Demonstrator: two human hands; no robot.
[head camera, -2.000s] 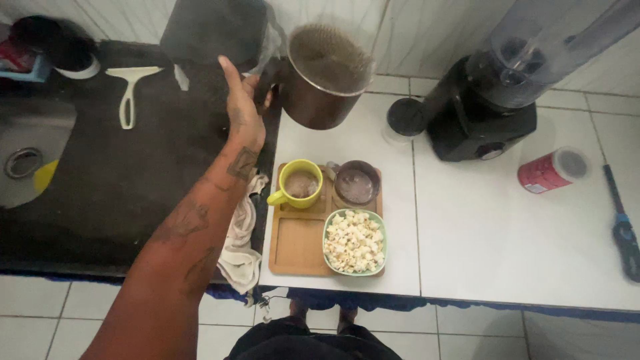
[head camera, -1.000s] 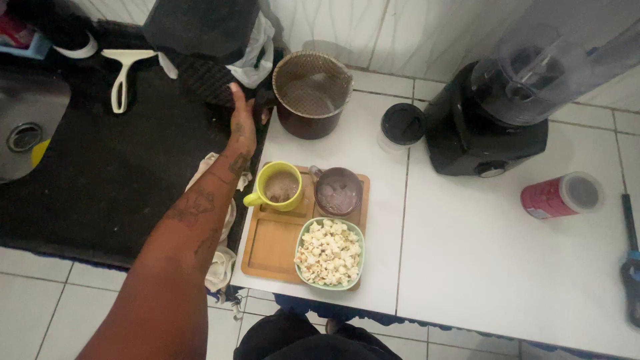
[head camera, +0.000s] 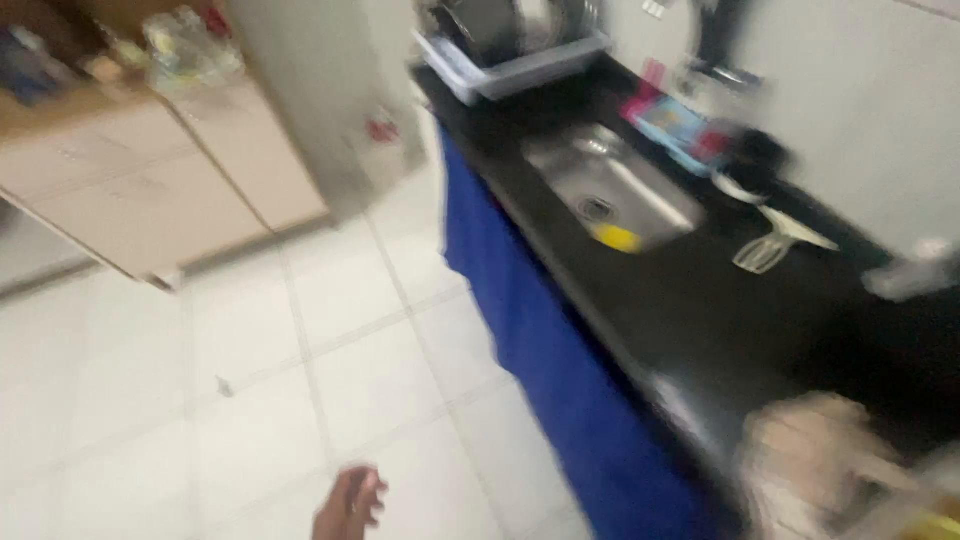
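Note:
My left hand (head camera: 351, 501) shows at the bottom of the head view, over the white tiled floor and left of the blue curtain. Its fingers are loosely curled and a little apart, with nothing seen in them; the picture is blurred. My right hand is out of view. A crumpled light cloth (head camera: 810, 450) lies at the front edge of the black countertop (head camera: 645, 322), to the right of my left hand. A sliver of something yellow is cut off at the lower right corner.
A steel sink (head camera: 637, 180) holds a yellow item (head camera: 617, 238). Near it are a pale squeegee (head camera: 780, 238), a light blue tray (head camera: 675, 131) and a dish rack (head camera: 517, 71). A blue curtain (head camera: 517, 307) hangs below the counter. A pale cabinet (head camera: 150, 180) stands at left.
The view has swung left to the sink and floor. My left hand has left the dark items at the back of the counter and is now low, over the floor.

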